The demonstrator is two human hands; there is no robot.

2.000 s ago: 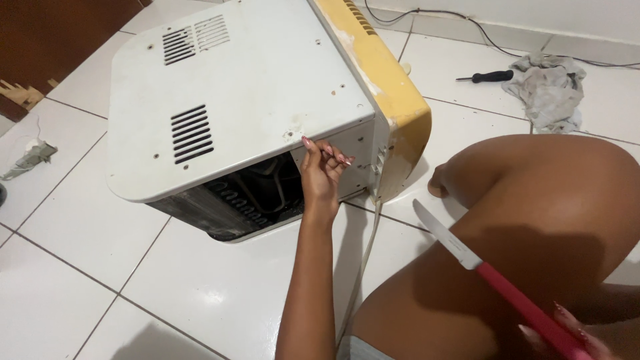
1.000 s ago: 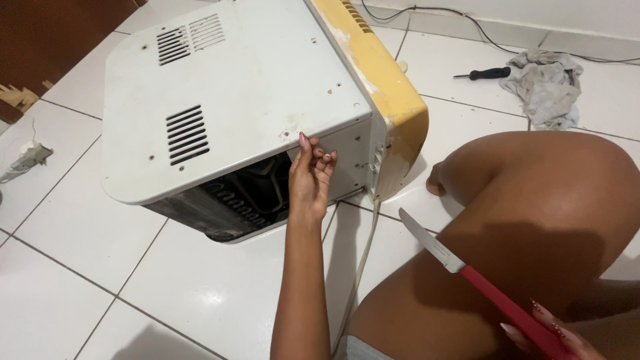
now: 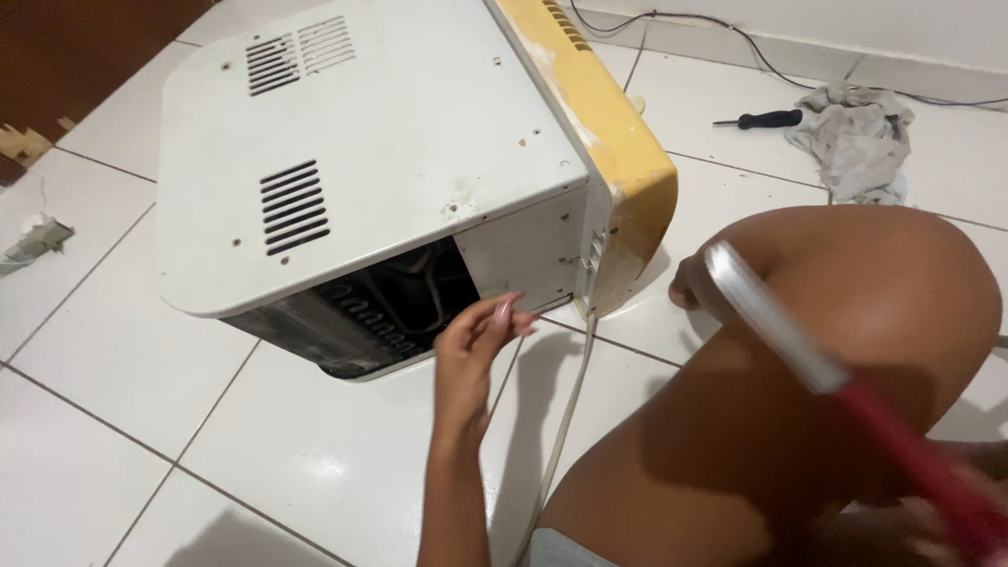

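A white appliance casing [image 3: 378, 142] with slotted vents and a yellow front panel [image 3: 606, 118] lies on the floor, its dark coils showing through an open side. My left hand [image 3: 480, 339] hovers by the lower edge of that opening, thumb against curled fingers; whether something small is pinched there is unclear. At the lower right, my right hand [image 3: 937, 520], blurred and partly out of frame, grips the red handle of a knife [image 3: 780, 323]. The blade is over my bent leg, pointing up and left.
A black-handled screwdriver [image 3: 768, 120] lies beside a crumpled grey rag [image 3: 858, 142]. A pale flat cord [image 3: 571, 409] runs from the appliance towards me. A dark cable [image 3: 756, 51] follows the wall. Debris [image 3: 39, 240] lies on the left tiles, near a damaged brown wooden panel [image 3: 94, 55].
My left hand was at the casing's top side edge and has moved down away from it. The knife in my right hand has swung and is blurred by motion.
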